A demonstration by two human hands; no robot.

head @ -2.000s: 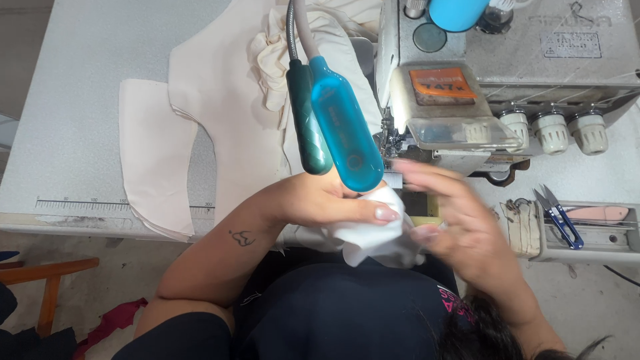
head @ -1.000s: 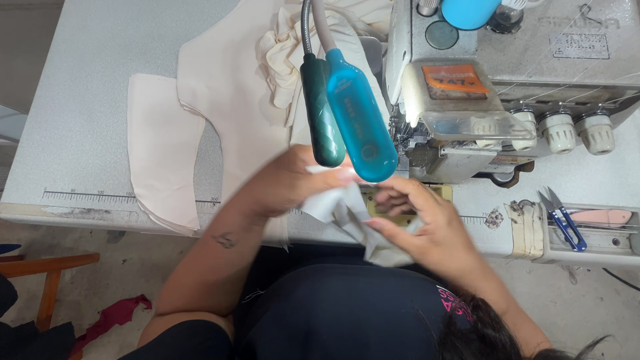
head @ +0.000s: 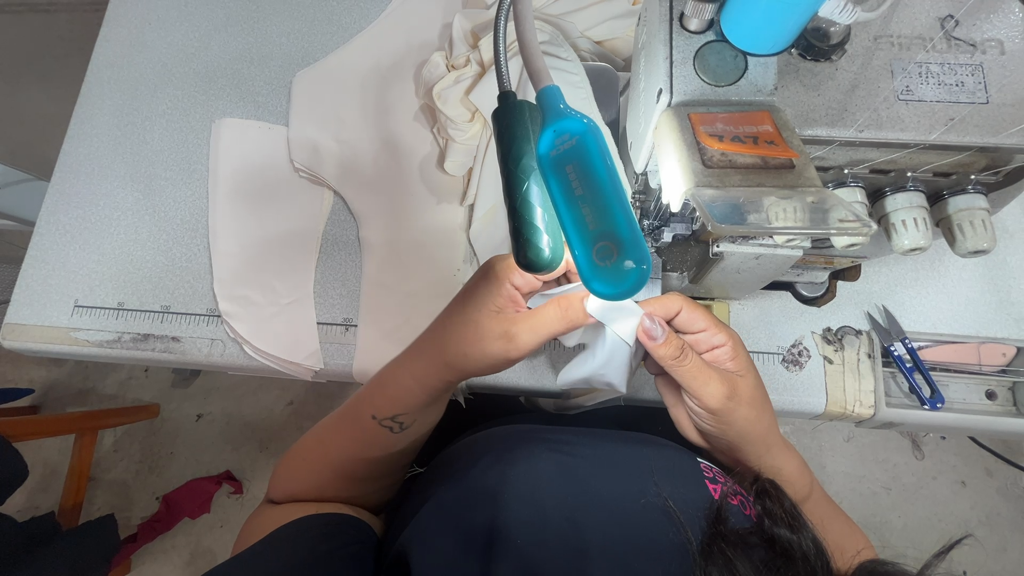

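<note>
A small white fabric piece (head: 598,352) is stretched between my two hands at the table's front edge, just left of and below the needle area of a Siruba overlock sewing machine (head: 744,264). My left hand (head: 512,320) pinches its left side, thumb on top; its fingertips are partly hidden behind two lamp heads. My right hand (head: 700,360) grips the right side between thumb and fingers. A blue Jack lamp (head: 592,192) and a dark green lamp (head: 528,188) hang over the work and cover part of the left hand.
Cream cut fabric panels (head: 268,240) and a larger cut panel (head: 392,120) lie on the table at left, with crumpled cream fabric (head: 456,104) behind. Blue thread snips (head: 908,360) rest in a tray (head: 960,400) at right. A wooden stool or chair (head: 76,456) stands at lower left.
Both hands have shifted and turned the white fabric; my right hand, raised by the machine two seconds ago, now grips the cloth.
</note>
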